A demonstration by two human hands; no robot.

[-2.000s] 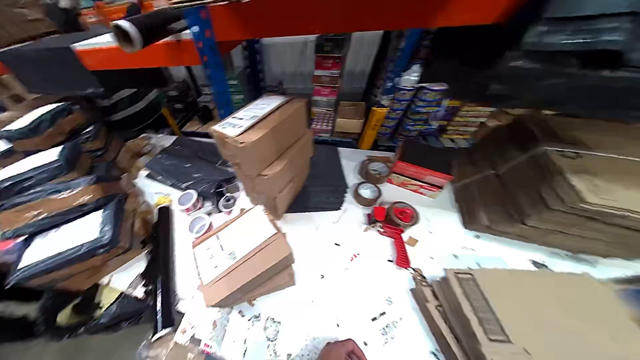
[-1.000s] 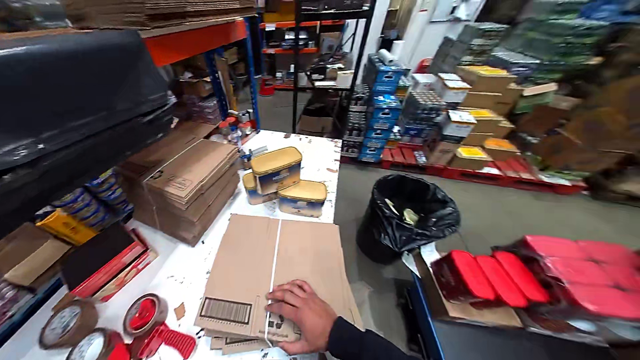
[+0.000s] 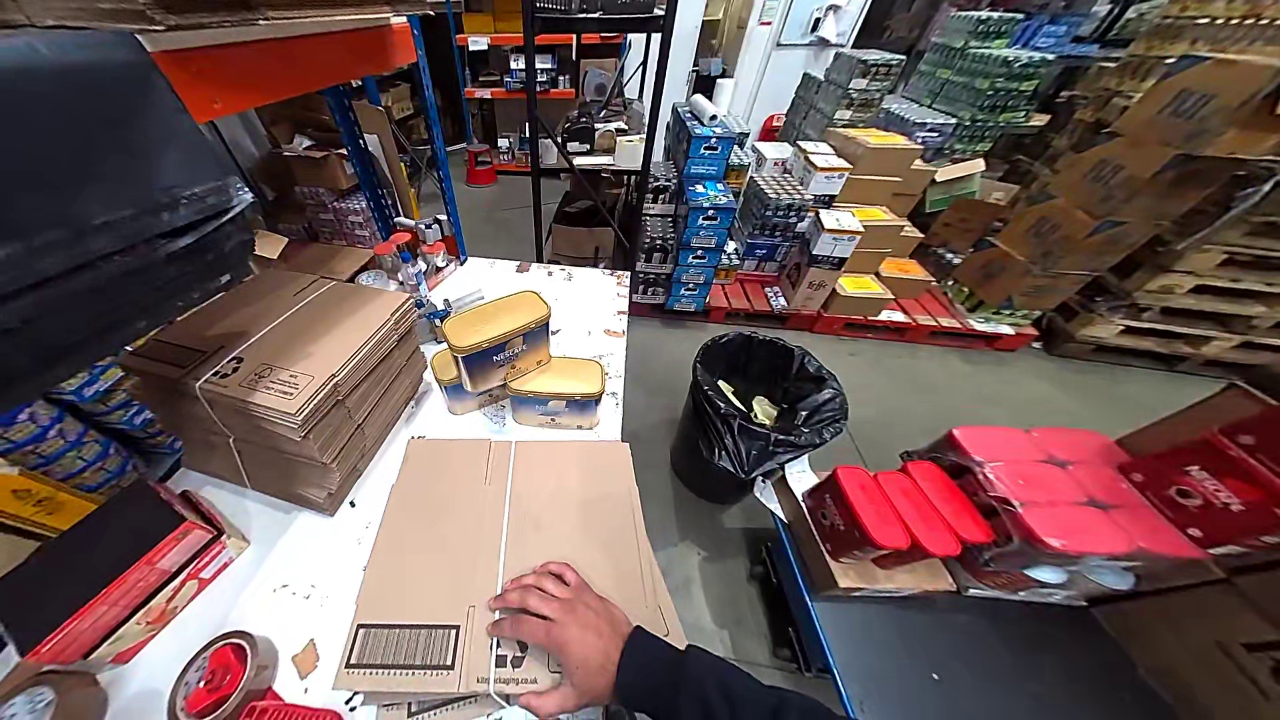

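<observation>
My right hand (image 3: 570,635), in a dark sleeve, lies on a stack of flat cardboard boxes (image 3: 570,520) at the front of the white table. Its fingertips touch the white strap (image 3: 507,510) running lengthwise over the stack; whether they grip it I cannot tell. My left hand is out of view. Behind the stack stand three Nescafé tubs with gold lids, one (image 3: 497,340) resting on the other two (image 3: 556,393). To their left is a taller strapped stack of flat cardboard boxes (image 3: 300,370).
Tape rolls (image 3: 222,675) and an open red box (image 3: 130,590) lie at the left on the white table (image 3: 590,290). Right of the table stands a black-lined bin (image 3: 760,410). A dark cart (image 3: 960,650) at the right carries red-lidded tubs (image 3: 870,510). Dark wrapped material overhangs the upper left.
The view has swung far to the right since two seconds ago. My right hand was on the strapped cardboard stack one second ago and is still there.
</observation>
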